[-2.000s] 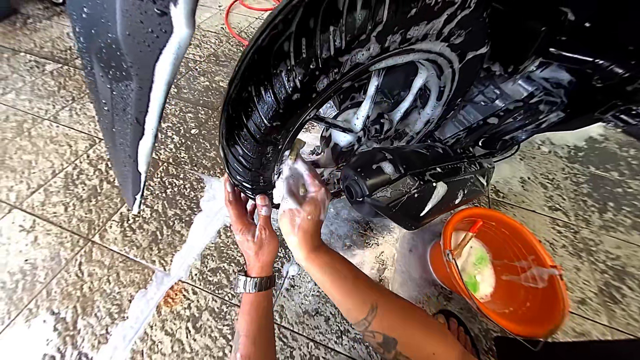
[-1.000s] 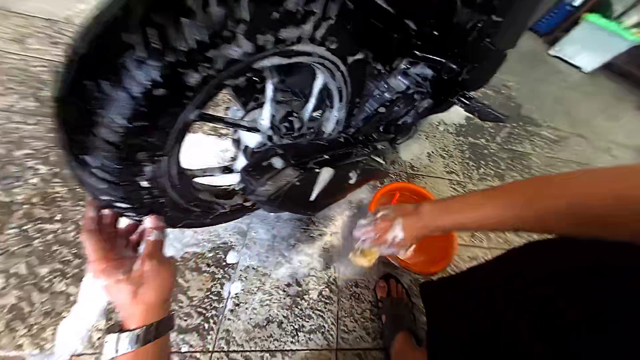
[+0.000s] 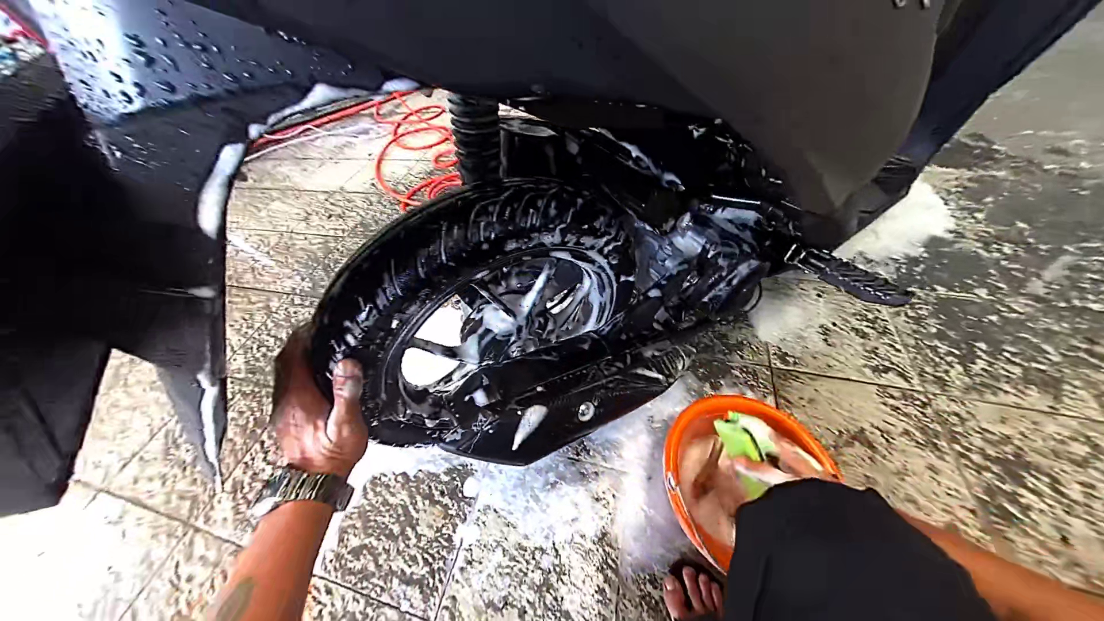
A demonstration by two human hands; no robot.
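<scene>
My left hand [image 3: 321, 414], with a metal-banded watch on its wrist, grips the lower left edge of a motorcycle's rear tire [image 3: 379, 293]. White foam streaks the tread and the spoked alloy rim [image 3: 526, 302]. My right hand [image 3: 772, 466] is down inside an orange bucket [image 3: 677, 483], its fingers on a green and white sponge or cloth [image 3: 737, 438]. My knee in dark cloth hides part of that hand and the bucket's near side.
A black exhaust [image 3: 552, 414] runs beside the wheel, and a footpeg [image 3: 854, 276] juts out at the right. Dark wet bodywork [image 3: 164, 172] hangs at the upper left. A coiled red hose [image 3: 414, 147] lies on the foamy tiled floor behind. My foot [image 3: 690, 591] stands by the bucket.
My right hand has gone from the wheel to the bucket and now reaches inside it. My left hand stays at the tire. The view has shifted a lot.
</scene>
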